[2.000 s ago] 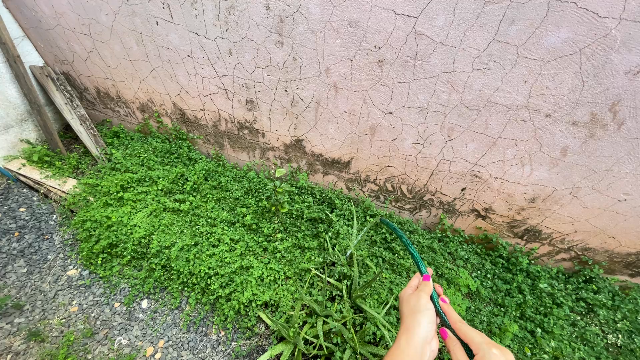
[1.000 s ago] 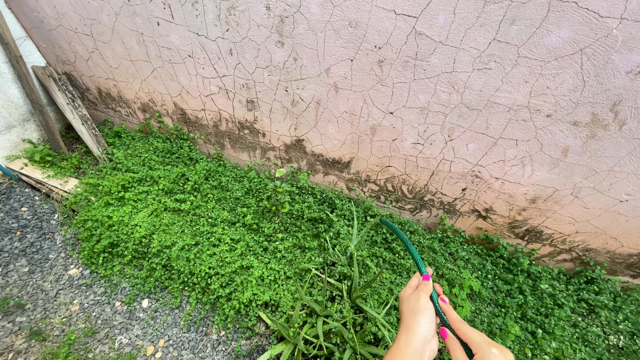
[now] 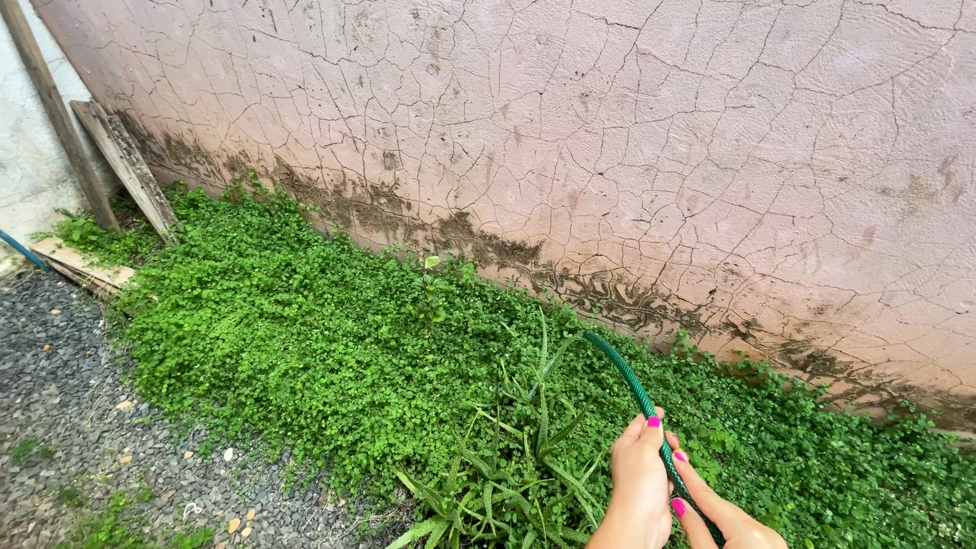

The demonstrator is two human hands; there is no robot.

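Observation:
A green garden hose (image 3: 627, 375) rises from the bottom edge and bends to the left, its open end above an aloe plant (image 3: 499, 488). My left hand (image 3: 639, 480) is closed round the hose, thumb on top. Just below and to the right, my right hand (image 3: 720, 511) grips the same hose between thumb and fingers; its lower part is cut off by the frame. A thin, clear stream of water (image 3: 553, 362) seems to fall from the hose end onto the plants. Low, leafy green ground cover (image 3: 305, 328) surrounds the aloe.
A cracked pink wall (image 3: 648, 152) runs behind the plants. Wooden boards (image 3: 130, 168) and a wooden post (image 3: 57, 114) lean at the upper left. A flat board (image 3: 84, 263) lies near a blue hose or pipe (image 3: 23, 252). Grey gravel (image 3: 69, 381) borders the bed at lower left.

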